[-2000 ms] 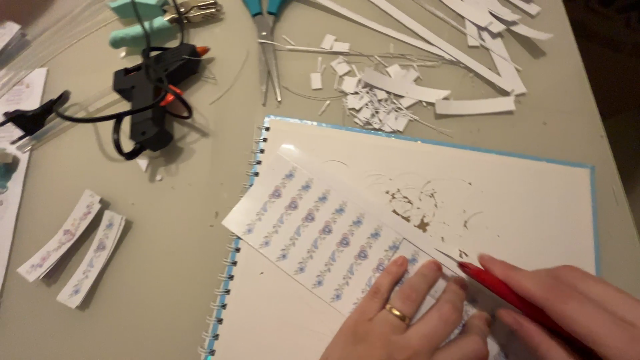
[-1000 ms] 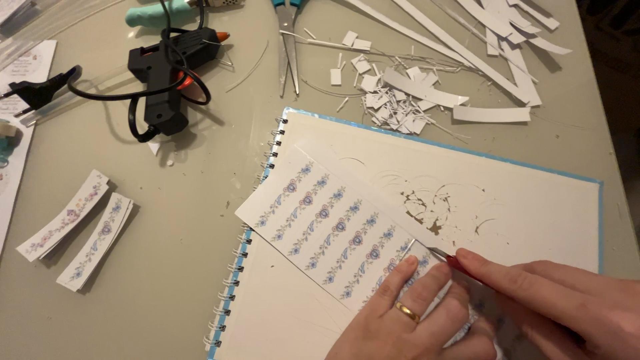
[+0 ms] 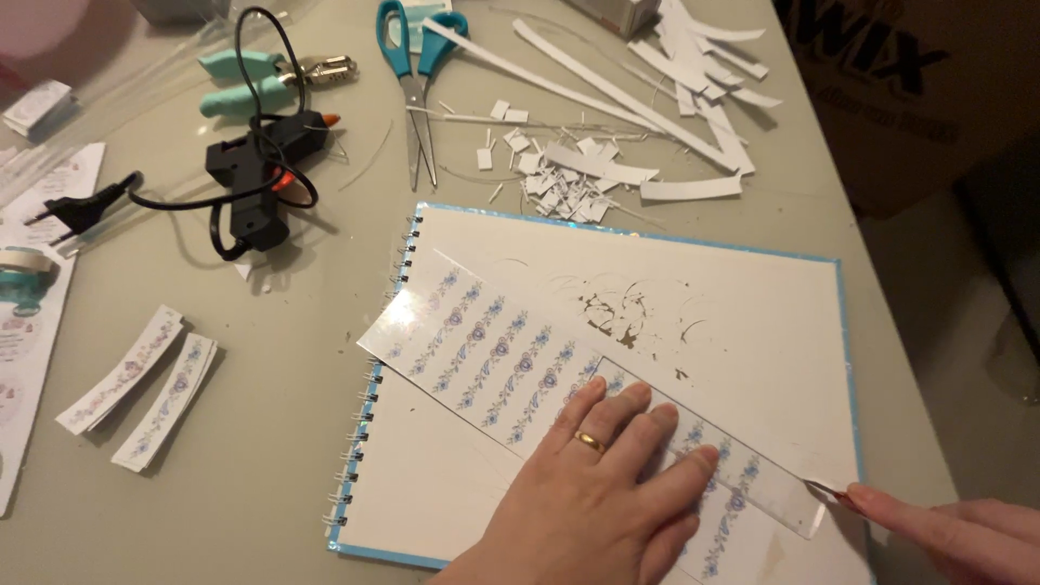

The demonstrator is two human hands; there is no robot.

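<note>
My left hand, with a ring on one finger, presses flat with spread fingers on a clear plastic ruler or strip and a floral-printed paper sheet. Both lie slantwise on a spiral-bound book with blue edges and a scratched page. At the lower right, my right hand holds a craft knife, mostly hidden by the fingers. Its thin blade touches the strip's upper edge near the strip's right end.
Teal-handled scissors lie above the book, beside paper scraps and long white strips. A black glue gun with its cord and mint-handled pliers are upper left. Cut floral strips lie at left.
My right hand has moved down and to the right with the knife, along the strip's edge. My left hand stays pressed on the sheet.
</note>
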